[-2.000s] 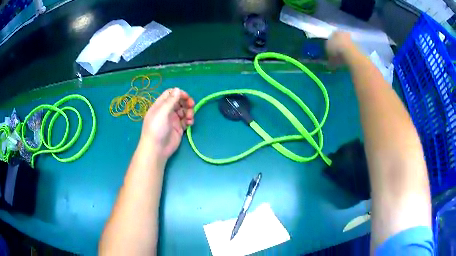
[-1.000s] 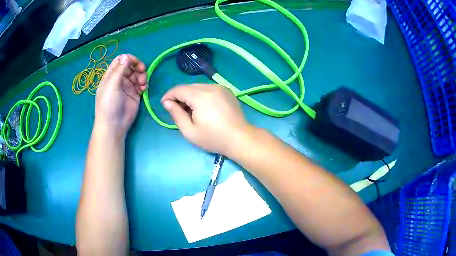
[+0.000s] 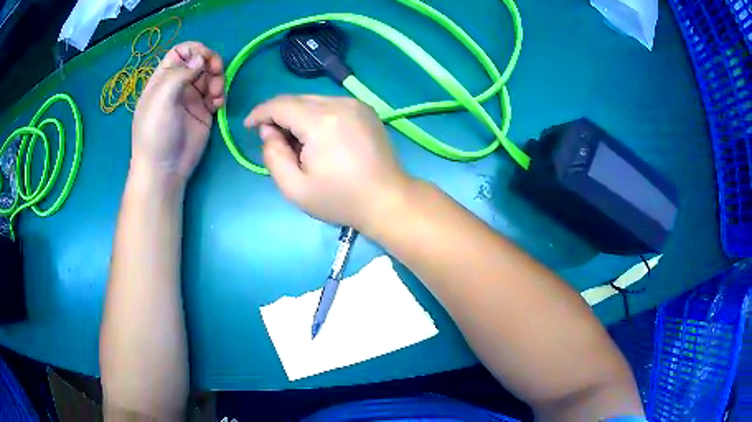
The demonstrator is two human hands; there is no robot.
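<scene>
A bright green cable (image 3: 429, 62) lies in loops on the bench, joining a round black head (image 3: 312, 51) to a black box (image 3: 614, 185). The head lies with its ribbed face up. My left hand (image 3: 177, 111) is half curled beside the cable's left bend, with nothing seen in it; whether its fingertips touch the cable is unclear. My right hand (image 3: 334, 157) hovers inside the loop, below the head, back up. Its thumb and index finger are bent towards each other, and its palm is hidden, so I cannot tell if it holds anything.
A pen (image 3: 332, 284) lies on white paper (image 3: 363, 325). Rubber bands (image 3: 128, 82) lie behind my left hand. Another green coil (image 3: 62, 157) is at left. A pale strip (image 3: 622, 280) with thin black cord lies by the box. Blue crates (image 3: 734, 124) stand at right; whitish bags are at the far edge.
My right hand came back from the far right edge to the loop near my left hand, uncovering the box. The view has tilted down and shifted. My left hand stays beside the cable.
</scene>
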